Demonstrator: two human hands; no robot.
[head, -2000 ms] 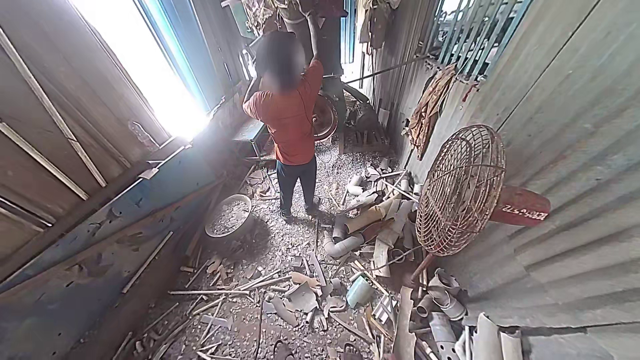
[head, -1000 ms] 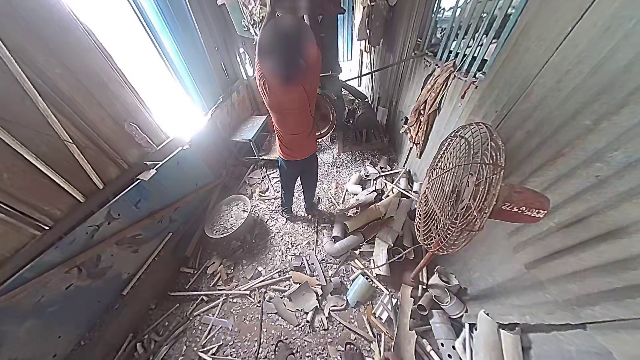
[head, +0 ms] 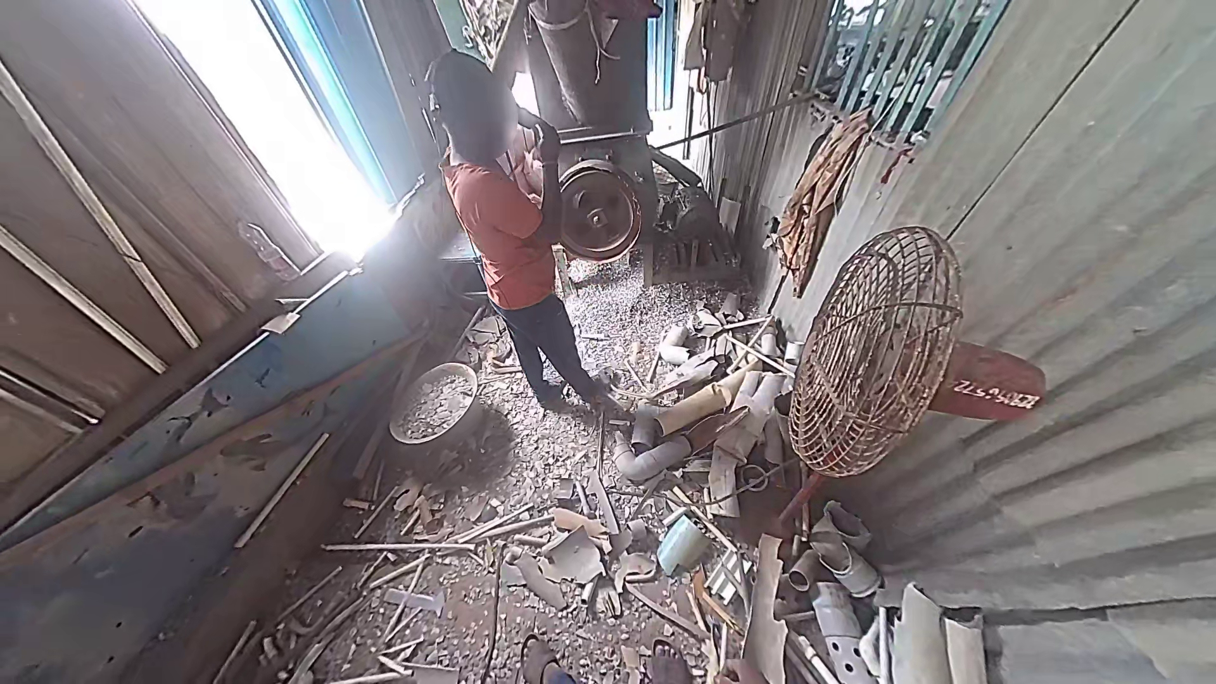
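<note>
Neither of my hands is in view. My sandalled feet (head: 540, 657) show at the bottom edge, among broken pipe pieces. Ahead, another person in an orange shirt (head: 499, 228) and dark trousers stands beside a machine with a large flywheel (head: 600, 211). That person's arm is bent, with a hand raised near the head; what it holds cannot be made out. A basin (head: 434, 404) of pale chips sits on the floor left of the person. Grey pipe elbows (head: 655, 458) and split plastic pipes (head: 703, 404) lie in a heap to the right.
A rusty caged fan (head: 876, 351) stands at the right by the corrugated metal wall (head: 1073, 313). Thin sticks or pipes and shards (head: 575, 556) litter the floor. A blue-painted panel (head: 237, 418) runs along the left. A cloth (head: 825, 199) hangs below the barred window (head: 917, 57).
The other person, earlier facing the machine with both arms raised, has turned sideways to the right and lowered an arm. More of the flywheel shows. The basin and pipes have not moved.
</note>
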